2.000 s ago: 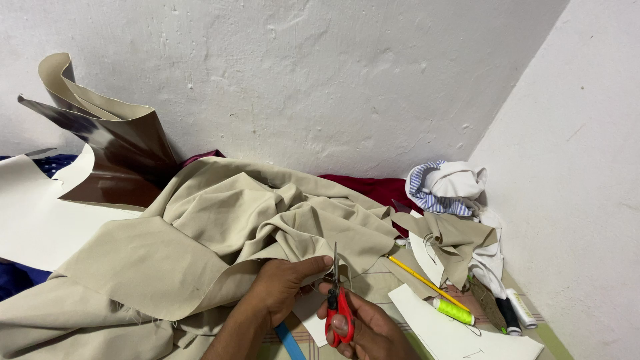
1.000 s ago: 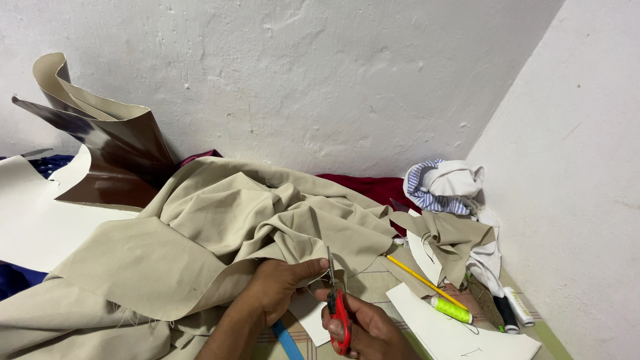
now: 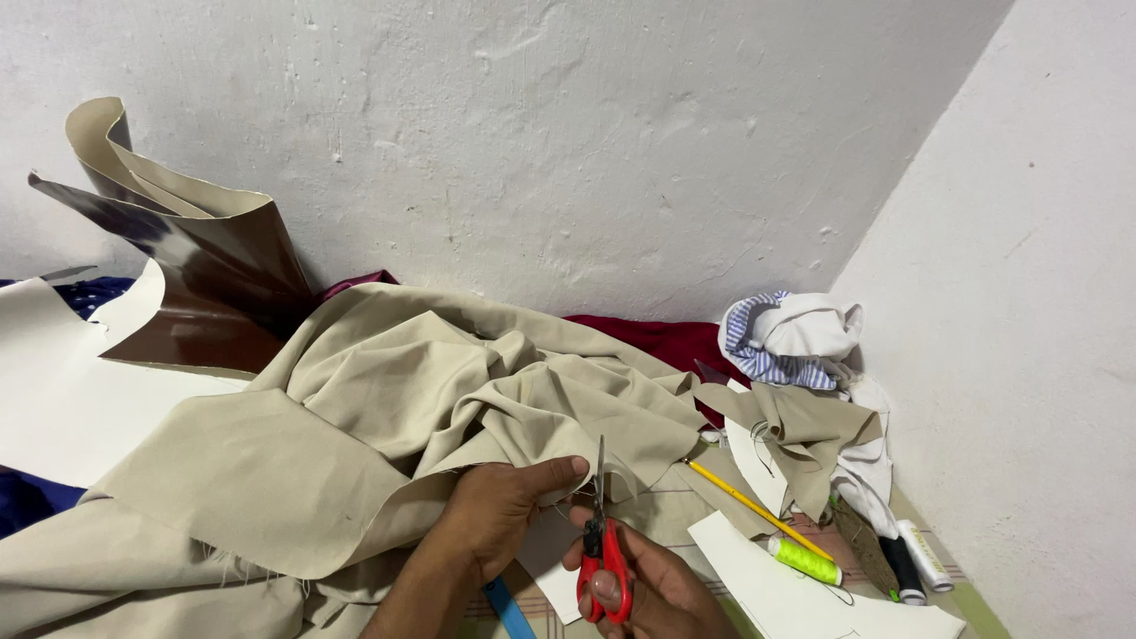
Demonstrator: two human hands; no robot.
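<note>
My left hand (image 3: 501, 515) pinches the edge of a large beige fabric (image 3: 417, 364) between thumb and fingers. Just to its right, my right hand (image 3: 652, 581) holds red-handled scissors (image 3: 606, 550), blades pointing up and away from me beside my left thumb. Whether the blades touch the fabric is not clear. The fabric lies in heaped folds, with frayed threads along its lower left edge. Under my hands, partly hidden, are a white paper piece (image 3: 550, 568) and a blue strip (image 3: 508, 611).
A yellow pencil (image 3: 759, 506), neon-green thread spool (image 3: 806, 561), black spool (image 3: 902, 572), white spool (image 3: 925, 557) and white pattern piece (image 3: 763, 577) lie at right. Striped cloth (image 3: 785, 342) sits by the wall corner. A folded brown sheet (image 3: 204, 275) stands at left over white paper (image 3: 80, 399).
My right hand has turned the scissors slightly, and their handles look different from two seconds ago. My left hand stays at the fabric edge.
</note>
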